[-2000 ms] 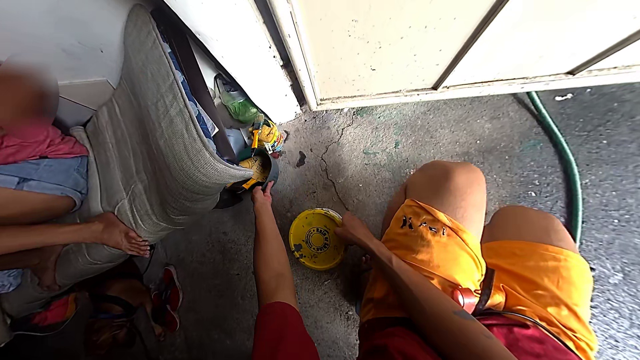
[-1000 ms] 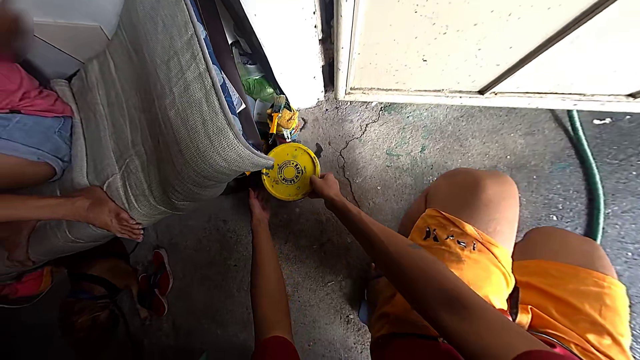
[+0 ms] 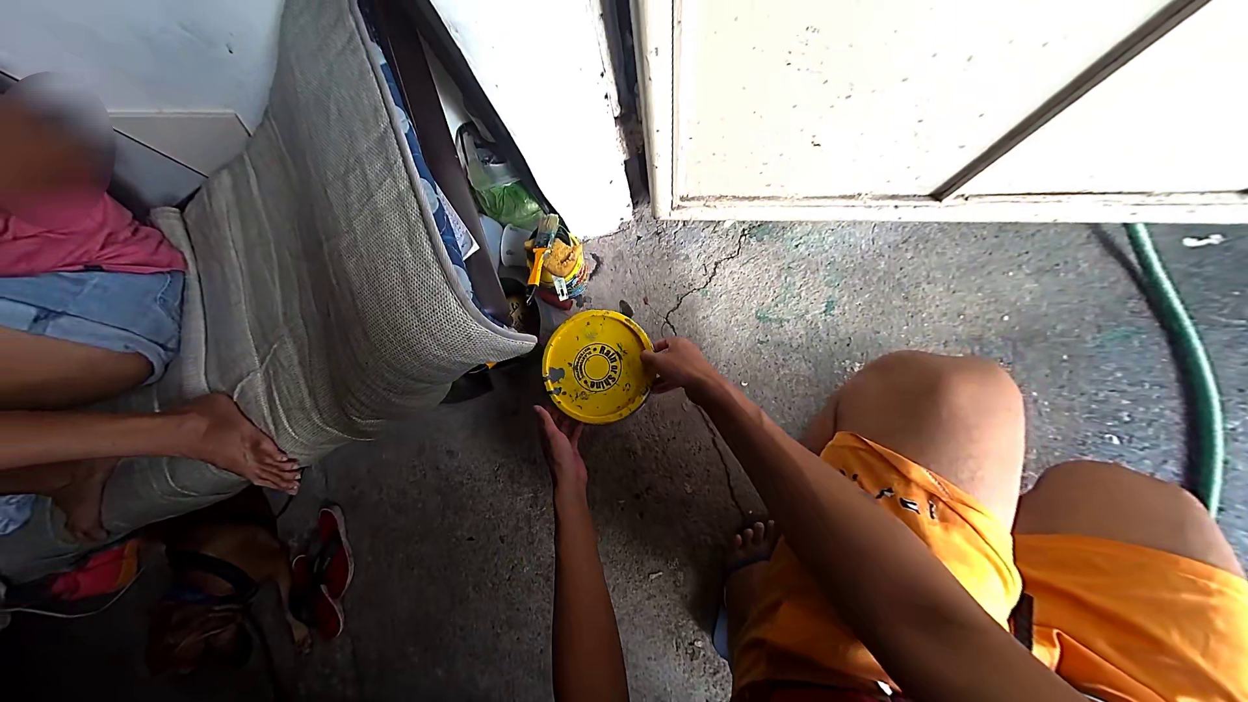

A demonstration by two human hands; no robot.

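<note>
A round yellow plastic lid [image 3: 597,368], marked with paint spots and black printing, is gripped at its right edge by my right hand [image 3: 678,367]. Just below the lid's lower left edge is my left hand [image 3: 565,450], palm raised and fingers apart; whether it touches the lid is unclear. Up and left of the lid, a paintbrush [image 3: 546,232] and a yellow-handled tool [image 3: 536,268] rest at a small container [image 3: 565,265]. A dark container [image 3: 519,310], partly hidden by the sofa's corner, stands beside the lid.
A grey fabric sofa [image 3: 361,253] is on the left, with a person [image 3: 73,292] seated there. Below it are a brown dog [image 3: 249,556] and red shoes [image 3: 327,575]. A white panelled door [image 3: 829,97] borders the cracked concrete floor [image 3: 799,292]. A green hose [image 3: 1175,341] lies at right.
The yellow lid, low on the floor side two seconds ago, has moved up and left in my right hand, toward the dark container. My left hand, earlier at that container, has come away from it.
</note>
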